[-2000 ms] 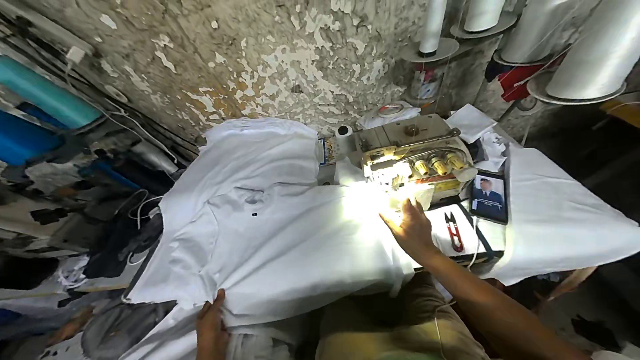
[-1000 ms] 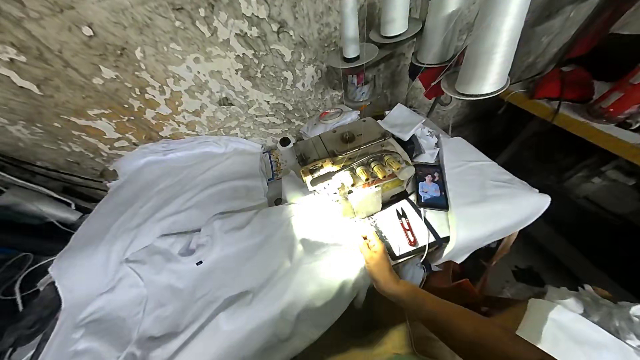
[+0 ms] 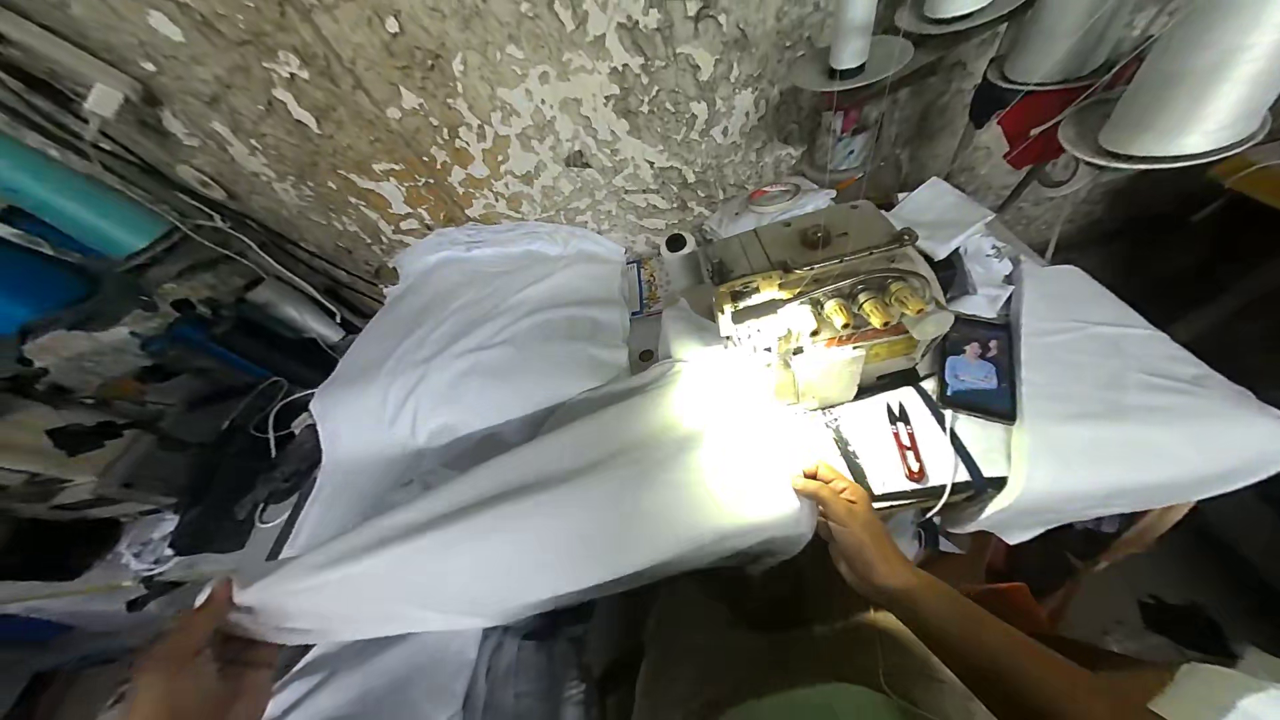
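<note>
White fabric (image 3: 560, 500) stretches between my two hands, its brightly lit upper part lying at the needle area of an overlock sewing machine (image 3: 830, 290). At the lower left, my left hand (image 3: 205, 650) grips one end of the cloth, slightly blurred. My right hand (image 3: 845, 510) pinches the cloth's right edge, just below the machine and left of red-handled thread snips (image 3: 907, 440). More white cloth (image 3: 500, 330) is heaped behind, to the left of the machine. Glare hides the presser foot and needles.
A phone (image 3: 978, 368) showing a picture lies right of the machine, beside white cloth (image 3: 1130, 400) draped over the table's right side. Large thread cones (image 3: 1200, 80) stand on holders at upper right. A peeling wall (image 3: 560, 110) rises behind. Fabric rolls (image 3: 80, 200) and cables are at left.
My left hand, out of view one second ago, is back in view, holding the cloth stretched to the lower left. The view has swung left since then. The phone's picture differs from two seconds ago.
</note>
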